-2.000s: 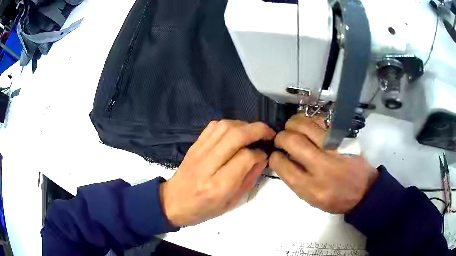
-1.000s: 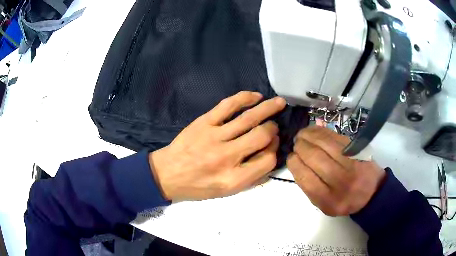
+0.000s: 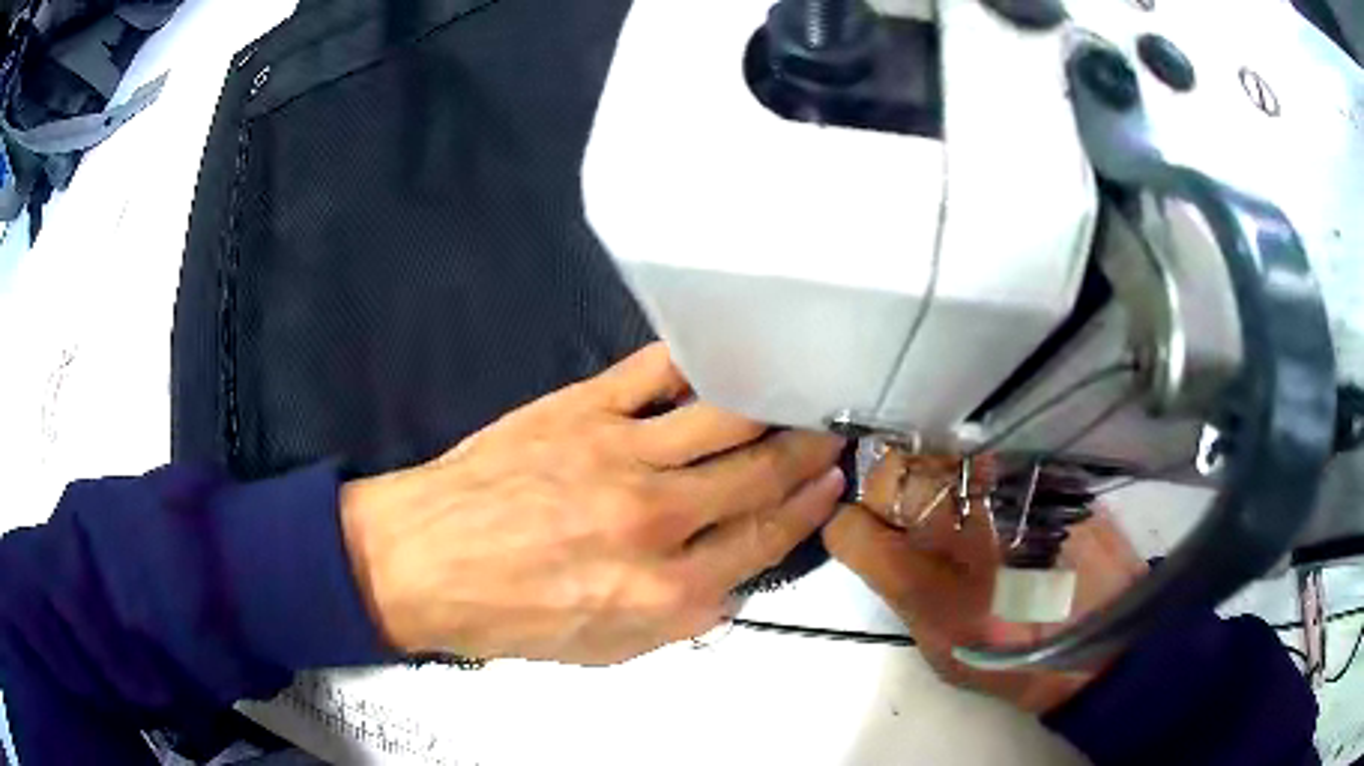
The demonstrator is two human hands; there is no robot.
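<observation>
The black mesh bag panel (image 3: pixel 434 225) lies left of the white sewing machine head (image 3: pixel 793 270). A zipper line runs down its left side. My left hand (image 3: pixel 584 516) lies flat on the panel's lower part, fingers together and pointing to the needle area. My right hand (image 3: pixel 957 569) is partly hidden behind the machine's thread guides and grey curved guard (image 3: pixel 1272 374). Its fingertips are at the panel edge by the presser foot, close to my left fingertips. What they pinch is hidden.
Snips with pink handles (image 3: pixel 1313 621) lie at the right edge, partly cut off. A thin black cord (image 3: pixel 823 632) crosses the white table (image 3: pixel 778 703). Grey and black fabric pieces (image 3: pixel 90 75) lie at the upper left. A ruler scale shows at the lower left.
The view has moved closer to the machine head, which looms larger. My left hand has flattened on the panel near the needle. My right hand is now more hidden behind the guard.
</observation>
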